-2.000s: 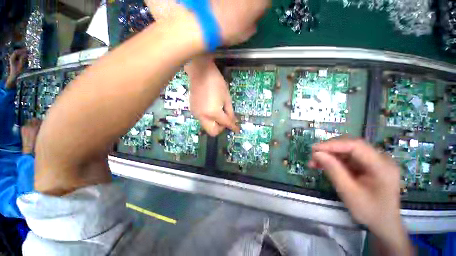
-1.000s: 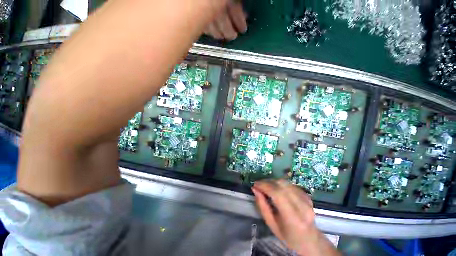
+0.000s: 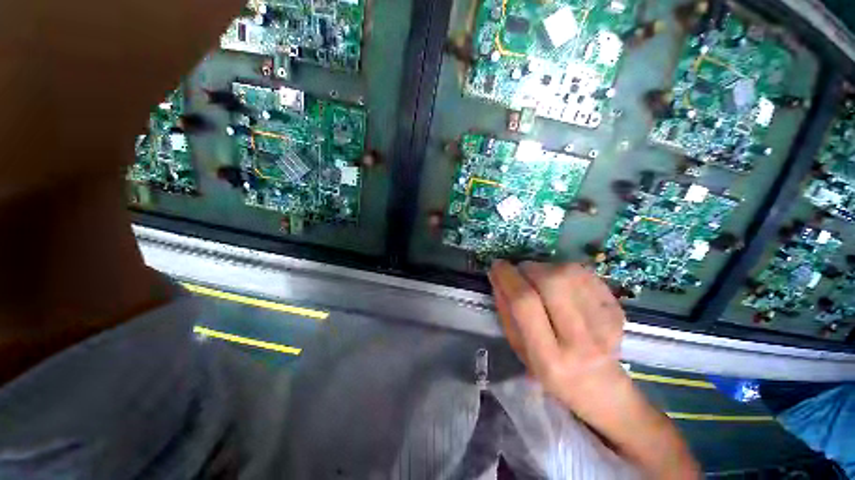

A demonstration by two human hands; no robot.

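Observation:
My right hand (image 3: pixel 567 323) rests at the near edge of a green circuit board (image 3: pixel 511 202) in the middle carrier. Its fingers are curled and close together, with the fingertips low at the board's edge. Whether they pinch anything cannot be seen. My left forearm, dark and very close, fills the left side, and my left hand is out of the picture. The carrier (image 3: pixel 436 141) also holds boards behind and to the right, each with a pale square part.
A pale conveyor rail (image 3: pixel 412 292) runs along the near side of the carriers. Dark frame bars separate neighbouring carriers. More boards (image 3: pixel 300 159) lie to the left and far right. Brown and dark knobs stand around the boards. A person's blue sleeve (image 3: pixel 830 422) shows at the lower right.
My right hand has moved left from a right-hand board to the middle board's near edge. My left hand has left the picture. The boards look larger, and the far bench is out of view.

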